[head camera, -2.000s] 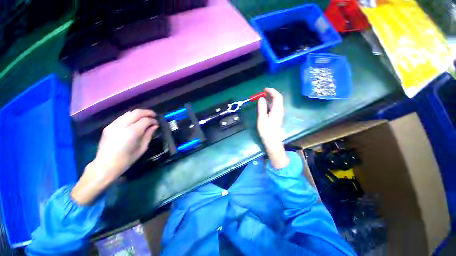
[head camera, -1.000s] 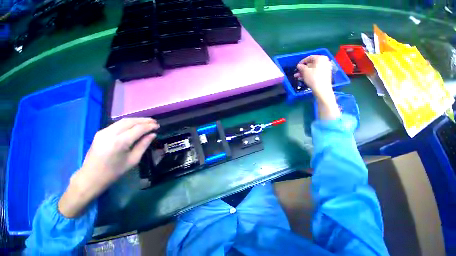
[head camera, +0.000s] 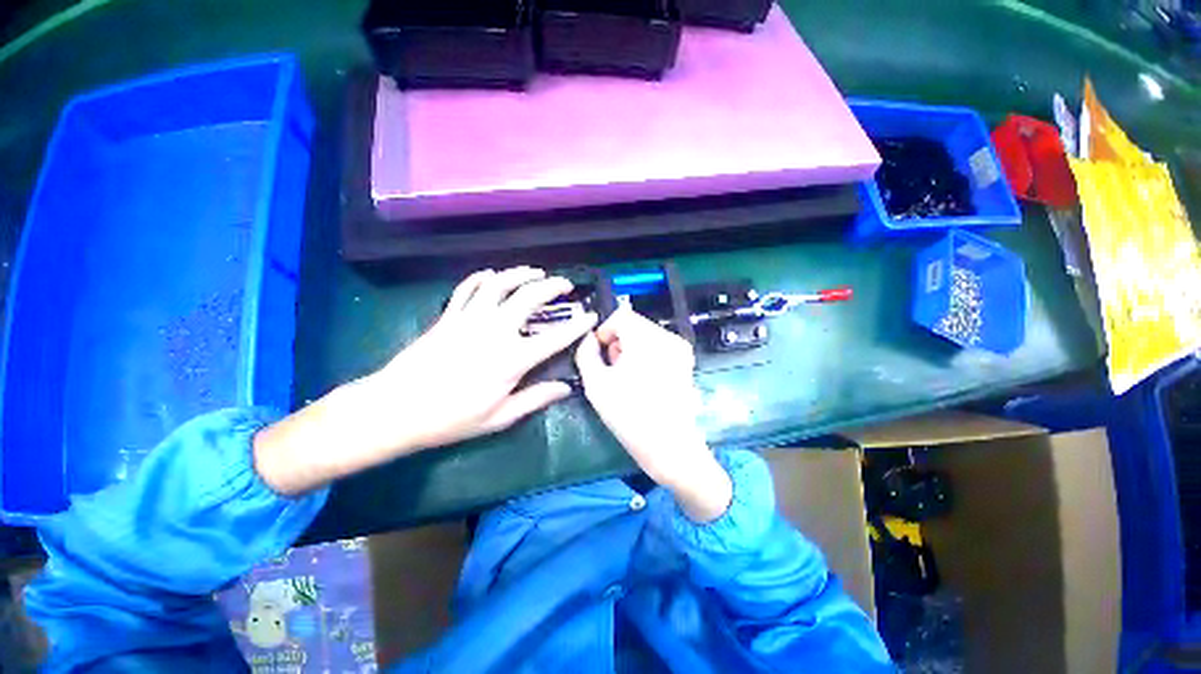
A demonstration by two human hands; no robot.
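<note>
The assembly fixture [head camera: 674,303] lies on the green bench, with a blue guide rod showing at its top. The toggle clamp's red handle [head camera: 835,295] points right. A black plastic housing [head camera: 560,300] sits at the fixture's left end, mostly hidden by my hands. My left hand [head camera: 494,349] lies over the housing with its fingers spread along it. My right hand [head camera: 641,375] is at the housing's right side, thumb and fingertips pinched together beside my left fingertips. Whether a small part is between them cannot be seen.
A pink foam block [head camera: 619,132] bears black housings behind the fixture. A large blue tray [head camera: 145,290] lies left. Blue bins of black parts [head camera: 922,178] and silver parts [head camera: 965,306], a red bin [head camera: 1034,161] and a yellow bag [head camera: 1139,250] lie right. An open carton [head camera: 1040,540] stands below right.
My right hand has moved from the bin of black parts back left to the fixture. My left hand has moved onto the housing. The head view has shifted.
</note>
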